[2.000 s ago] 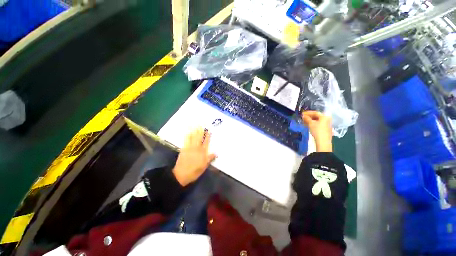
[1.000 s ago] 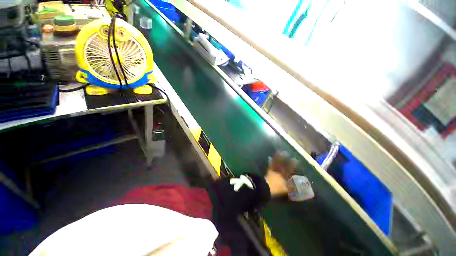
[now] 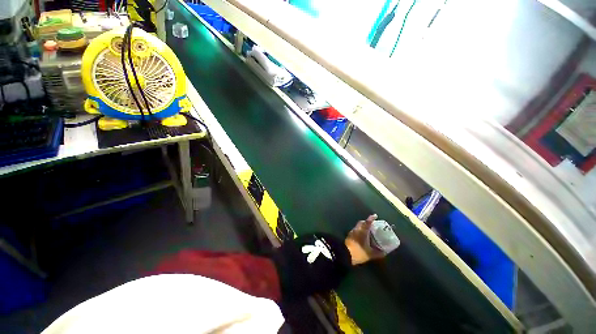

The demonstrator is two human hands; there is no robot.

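My left hand reaches out over the green conveyor belt at the lower right. Its fingers are around a small pale, squarish housing, with a fingertip showing at its upper left side. The housing has a greyish top with a small dark mark. Part of the hand is hidden by the housing and the black cuff. My right hand is out of the picture.
A yellow fan with a blue base stands on a side table at left. A blue-black tray lies beside it. Another pale housing is far up the belt. Yellow-black tape and a pale rail flank the belt.
The view has swung from the white work board to the conveyor. Since one second ago, the housing has shifted slightly left and up, and my left hand shows more clearly around it.
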